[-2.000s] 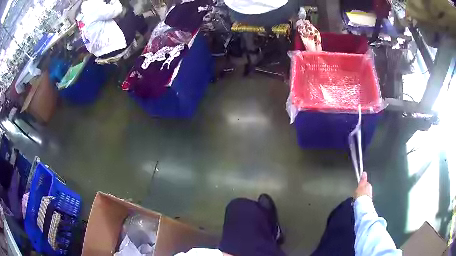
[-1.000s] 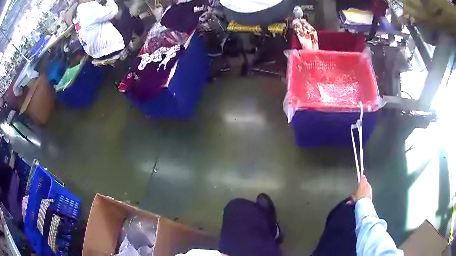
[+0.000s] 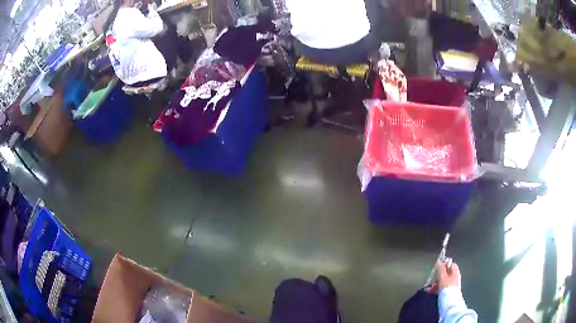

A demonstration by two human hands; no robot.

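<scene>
My right hand (image 3: 448, 275), at the end of a light blue sleeve, is low on the right and closed around a white clothes hanger (image 3: 445, 248). The hanger shows nearly edge-on; part of it sticks up above the fingers and the rest is hidden or unclear. The hand is below and in front of a red basket (image 3: 420, 171) covered in clear film on a dark blue bin, apart from it. My left hand is not in view.
An open carton (image 3: 112, 290) with crumpled clear and white pieces stands at the lower left. A blue crate (image 3: 58, 240) is beyond it. A blue bin (image 3: 235, 135) with maroon cloth stands further ahead. Seated people in white tops (image 3: 330, 24) are at the top. Green floor (image 3: 271, 195) lies between.
My right hand has moved down and slightly left, and the hanger now shows shorter. The bins and baskets appear lower in the picture, as the view has tilted up.
</scene>
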